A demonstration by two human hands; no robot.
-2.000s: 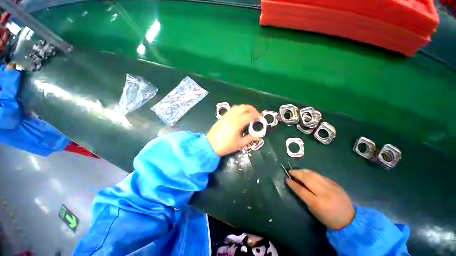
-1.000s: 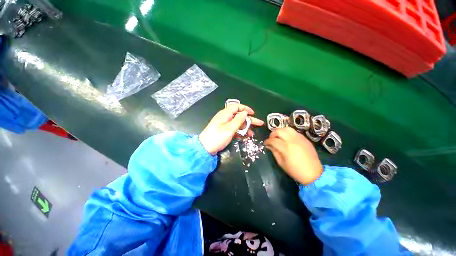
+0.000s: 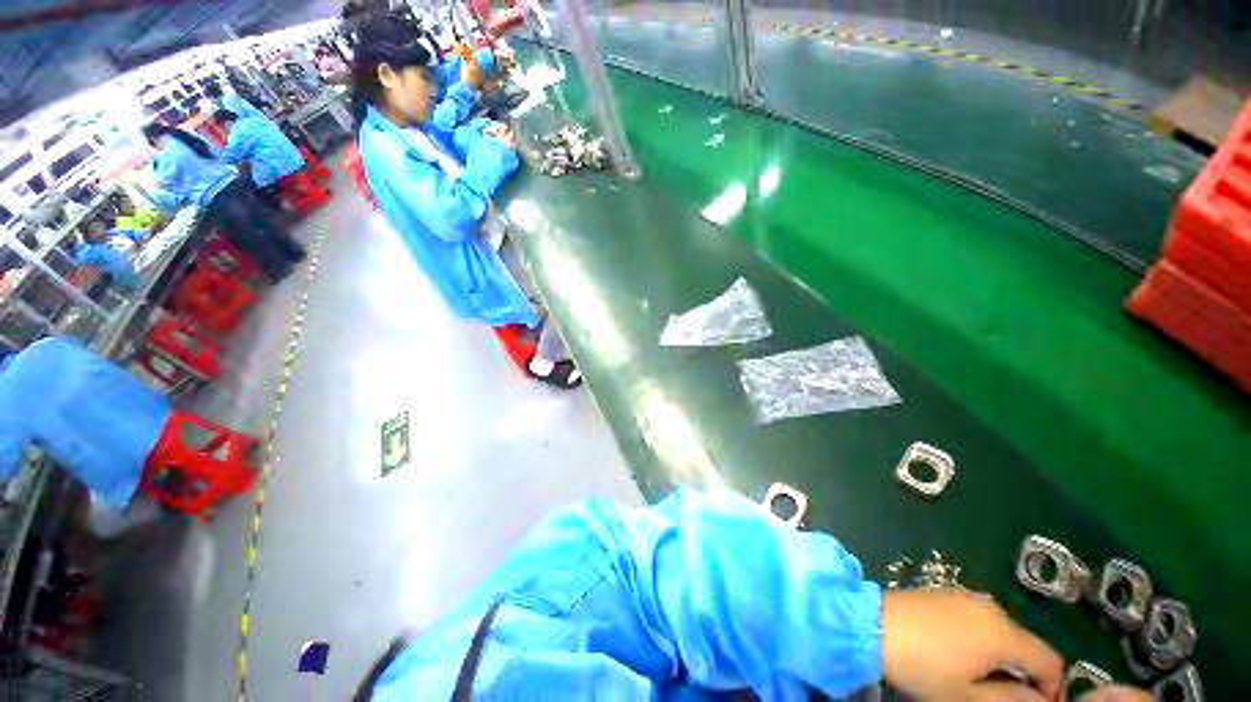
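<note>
My left hand (image 3: 967,642) is low at the right, with its fingertips at a silver watch case (image 3: 1087,678) by the bottom edge; whether they grip it is unclear. A little skin beside that case, cut off by the edge, seems to be my right hand (image 3: 1120,694); its hold is hidden. Tiny fittings (image 3: 930,571) lie in a loose pile just beyond my left hand. One watch case (image 3: 926,469) lies on the mat, and another (image 3: 785,505) lies near my left sleeve. Several stacked cases (image 3: 1125,590) stand at the lower right. No tweezers can be seen.
A flat clear bag (image 3: 820,379) and a crumpled one (image 3: 720,316) lie on the green bench (image 3: 686,247). A red tray block (image 3: 1207,261) is at the right edge. A seated person in blue (image 3: 436,192) is farther along, near metal parts (image 3: 569,151).
The view has swung left and up. A case now lies alone near my left sleeve. My hands appear at the bottom right, the right one nearly out of the picture.
</note>
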